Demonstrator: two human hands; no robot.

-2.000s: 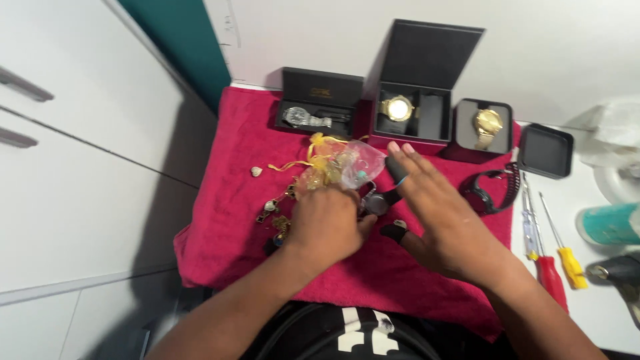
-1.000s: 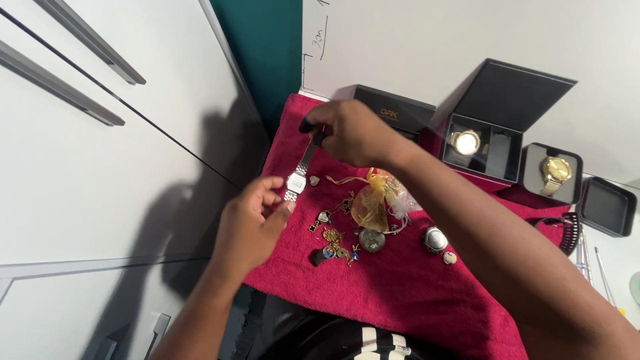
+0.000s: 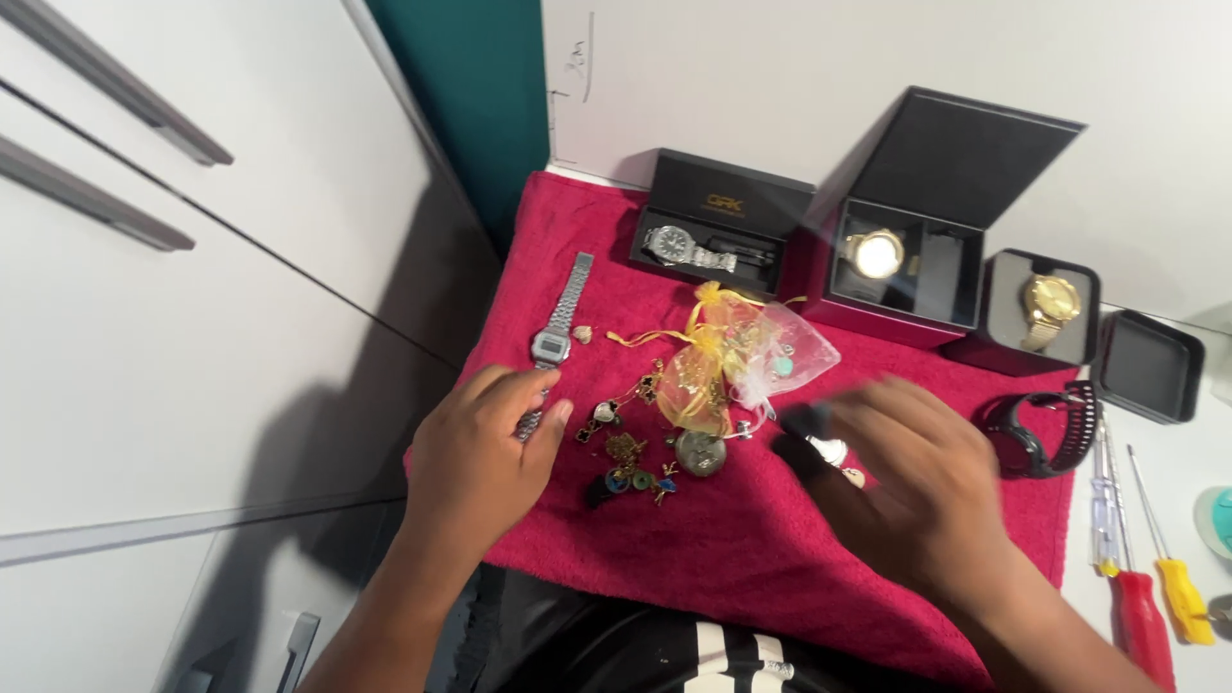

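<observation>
A silver digital wristwatch [image 3: 552, 345] lies stretched out on the red towel [image 3: 731, 539]. My left hand [image 3: 486, 452] touches its lower strap with thumb and fingers. My right hand [image 3: 905, 481], blurred, with black covers on two fingertips, is over a small silver-white round item [image 3: 830, 449] and partly hides it; its grip is unclear. Between the hands lie yellow and white organza pouches [image 3: 698, 385] with jewellery inside, a round metal pocket-watch-like piece [image 3: 701, 452], a gold chain [image 3: 626, 450] and small charms [image 3: 664, 484].
Behind stand a black case with a silver watch [image 3: 669, 245], an open box with a gold watch [image 3: 876, 254] and another boxed gold watch [image 3: 1051, 298]. To the right are a black lid [image 3: 1150, 366], a black watch [image 3: 1020, 438], a red screwdriver [image 3: 1141, 616] and a yellow one [image 3: 1182, 597].
The silver digital watch, held up between both hands one second ago, now rests on the towel's left part. My right hand has moved away from it to the right.
</observation>
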